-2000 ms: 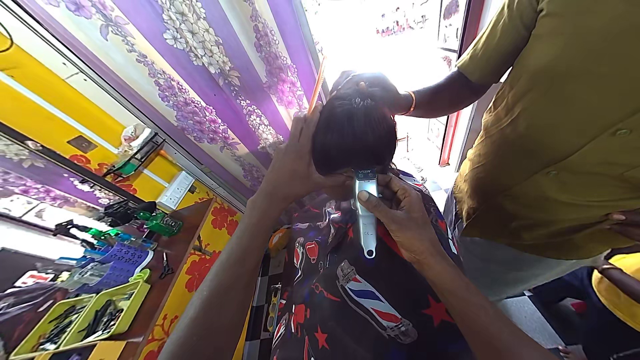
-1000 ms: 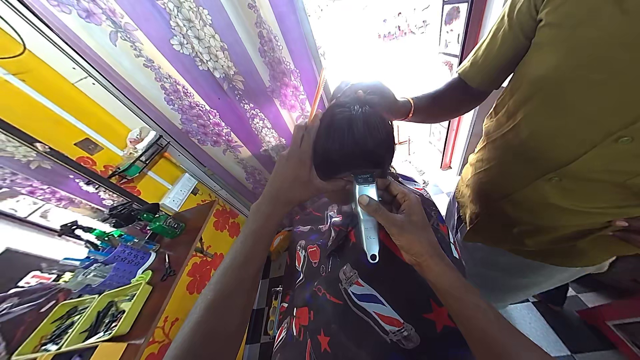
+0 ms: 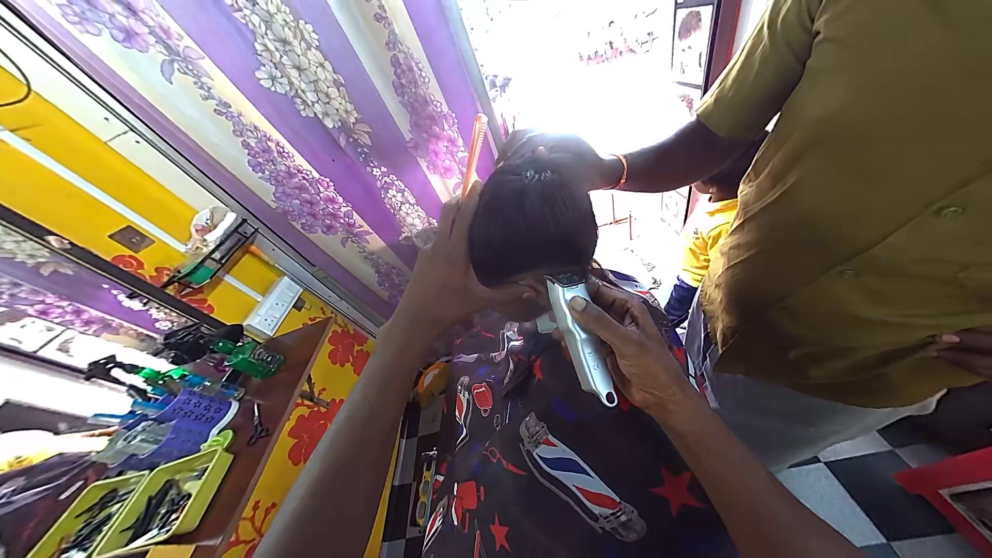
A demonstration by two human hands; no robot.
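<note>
The silver hair clipper (image 3: 581,341) is gripped in my right hand (image 3: 632,345), its blade against the lower hairline of a seated person's dark-haired head (image 3: 535,225). My left hand (image 3: 457,260) lies along the left side of that head, and an orange comb (image 3: 475,155) sticks up from between its fingers. Another person's hand rests on top of the head. A black barber cape (image 3: 573,418) printed with red stars and barber poles covers the seated person.
A person in an olive shirt (image 3: 876,209) stands close on the right. At left, a wooden counter (image 3: 271,411) holds yellow-green trays (image 3: 205,496) of tools, scissors (image 3: 258,425) and a green bottle (image 3: 256,360). A floral curtain (image 3: 310,116) hangs behind. A red-framed object (image 3: 922,480) is at lower right.
A small person in yellow now shows behind the person in the olive shirt. The clipper now slants more, its blade end further left than its lower end.
</note>
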